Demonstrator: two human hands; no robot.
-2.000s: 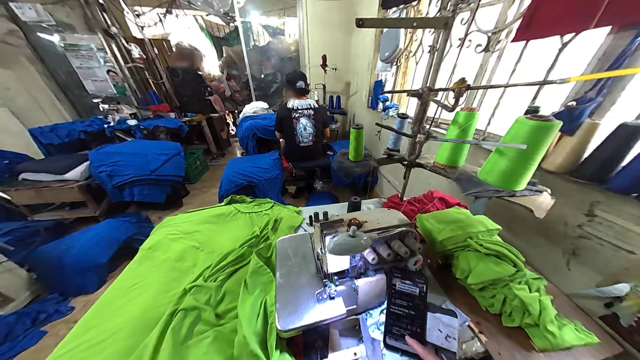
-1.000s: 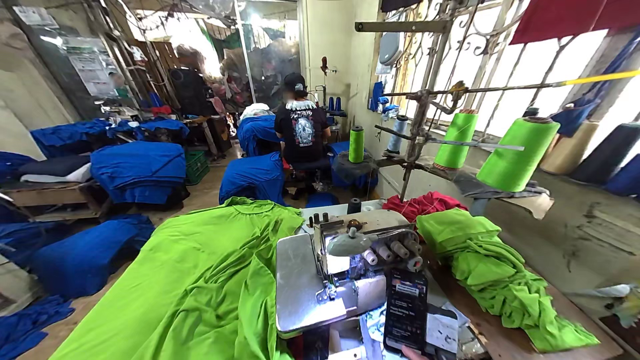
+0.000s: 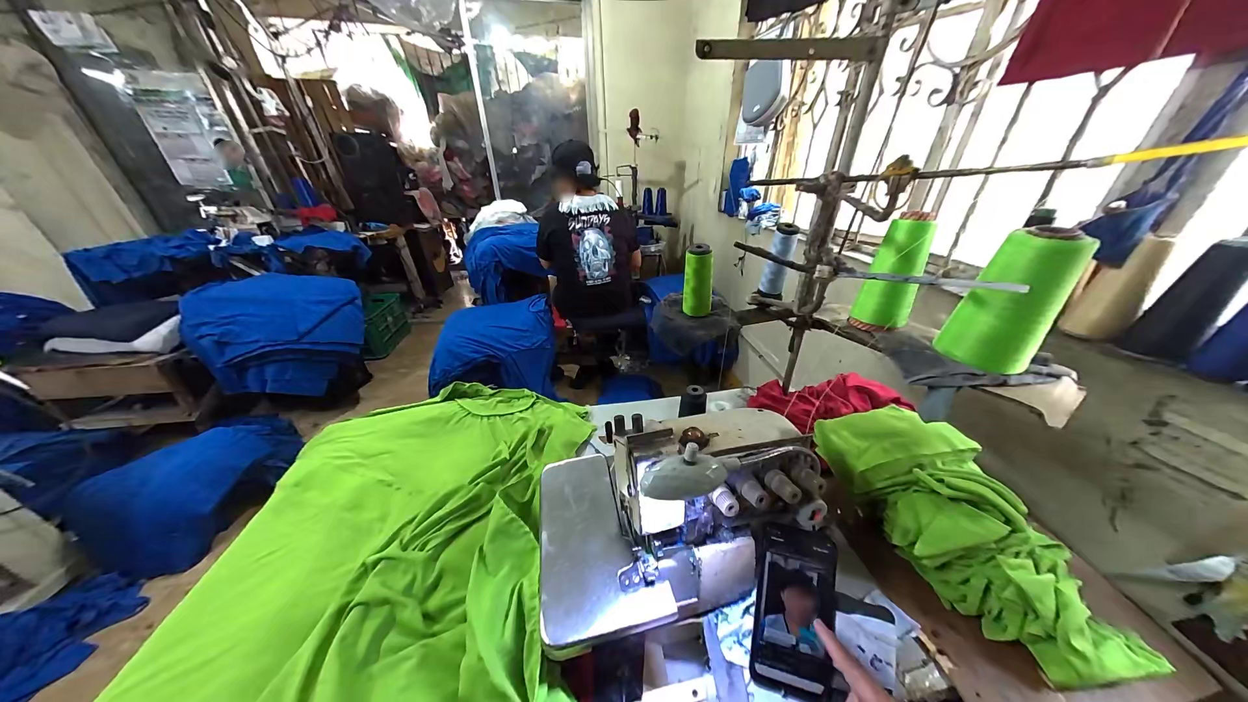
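Observation:
A black smartphone [image 3: 795, 609] with a lit screen stands upright at the bottom, in front of an overlock sewing machine [image 3: 697, 507]. One finger of my right hand [image 3: 850, 665] reaches in from the lower right to the phone's screen; the rest of that hand is hidden below the frame. My left hand is out of view, and what holds the phone cannot be seen. The machine's small lamp [image 3: 682, 478] hangs over its needle area. Lime green fabric [image 3: 390, 536] spreads left of the machine's metal plate, and a bunched lime green piece [image 3: 975, 536] lies to the right.
Red cloth [image 3: 829, 398] lies behind the machine. Lime thread cones [image 3: 1019, 297] stand on a rack at the right, by a metal thread stand [image 3: 814, 263]. Piles of blue fabric [image 3: 273, 331] fill the left. A person in a black shirt [image 3: 590, 249] sits ahead, back turned.
The phone's screen has gone from text on dark to a picture. My right finger has moved up and shows more beside the screen.

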